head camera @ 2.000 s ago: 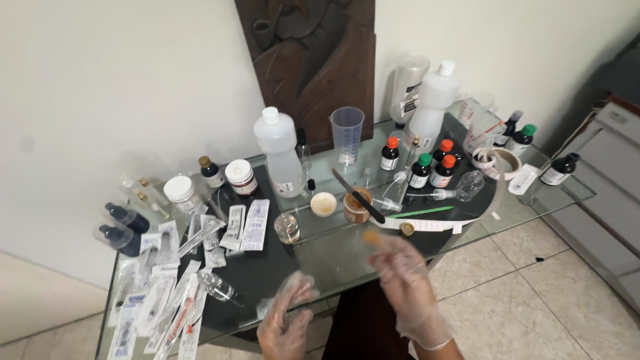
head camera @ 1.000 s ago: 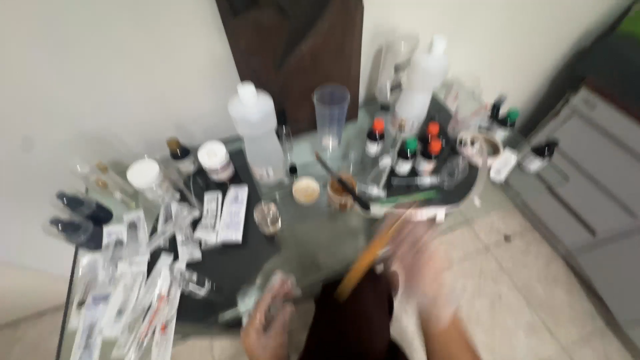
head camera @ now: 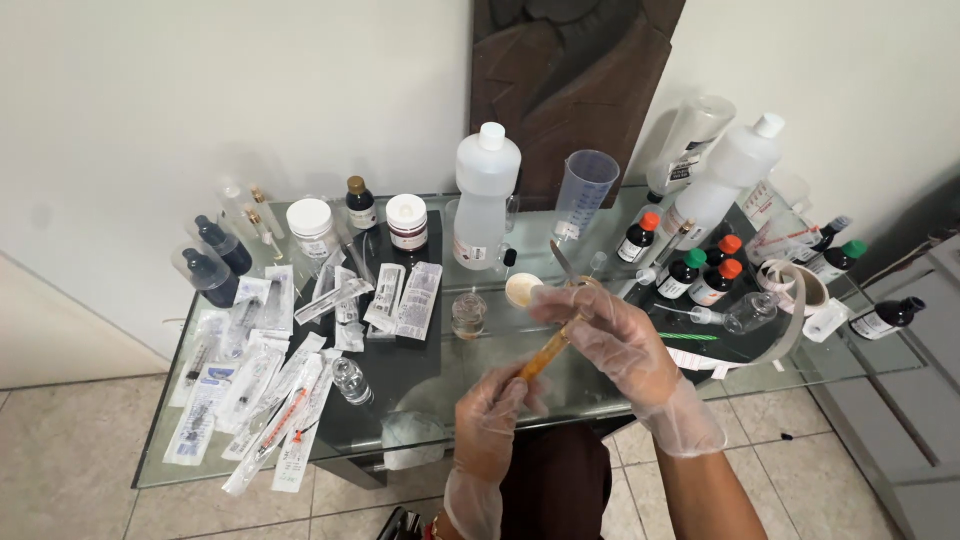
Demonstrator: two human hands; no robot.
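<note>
Both my hands wear clear plastic gloves. My left hand (head camera: 495,409) is closed around the lower end of a slim tube of amber material (head camera: 546,355), held tilted over the table's front edge. The fingers of my right hand (head camera: 611,337) grip its upper end. Just beyond my right hand, a knife (head camera: 561,259) points up and left; its lower part and the jar under it are mostly hidden. A round tub of pale cream stuff (head camera: 523,289) stands behind my fingers, and a small clear glass jar (head camera: 469,315) is to its left.
Wrapped syringes (head camera: 281,420) cover the left of the glass table (head camera: 420,450), with a clear vial (head camera: 352,381) beside them. Tall plastic bottles (head camera: 486,199) and a measuring cup (head camera: 589,191) stand behind. Brown bottles (head camera: 681,274), a green stick (head camera: 688,337) and a tape roll (head camera: 793,286) lie right.
My hands have come together; two seconds ago they were apart. The amber tube, in my right hand one second ago, is now held by both hands.
</note>
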